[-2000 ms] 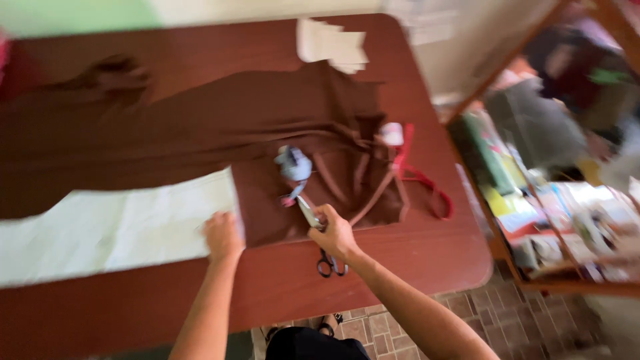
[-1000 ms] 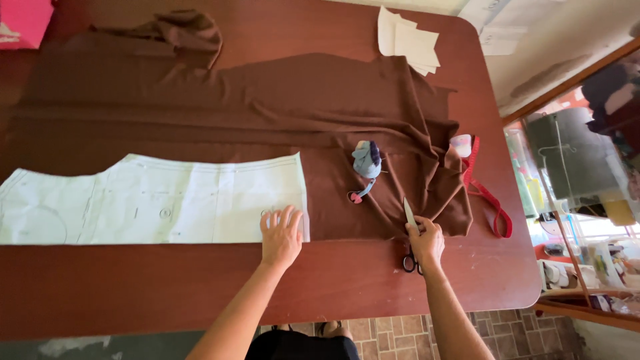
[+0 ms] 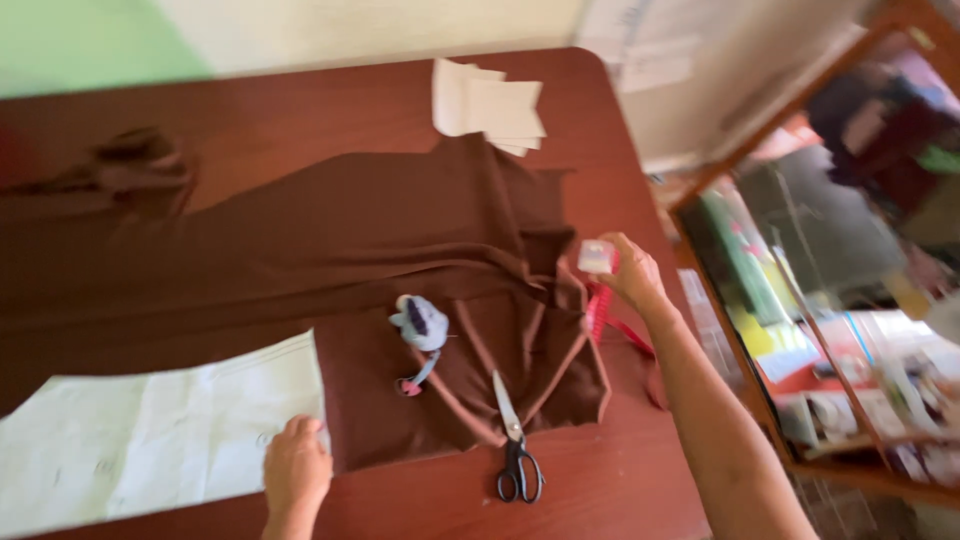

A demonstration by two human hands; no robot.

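Note:
My left hand (image 3: 298,457) rests on the right end of a white paper sewing pattern (image 3: 217,420), which lies over brown fabric (image 3: 360,202). At the fabric's right side, my right hand (image 3: 634,274) grips a small whitish box (image 3: 597,256), its contents unclear. A red measuring tape (image 3: 598,315) hangs just beneath that hand and trails right, partly behind my forearm. Black-handled fabric scissors (image 3: 514,442) lie with blades closed across the fabric's front edge. Between the hands sits a light-blue pincushion (image 3: 422,322) with a strap, on the fabric.
Cream paper pieces (image 3: 499,105) lie at the back of the reddish-brown table (image 3: 300,97), against the wall side. Bunched brown fabric (image 3: 142,169) is at the back left. Right of the table stands a wood-framed glass cabinet (image 3: 750,375) with mixed items inside.
My right hand has let go of the scissors, moved up and right, and taken hold of the small box. My left hand remains on the pattern's right end. The view has turned.

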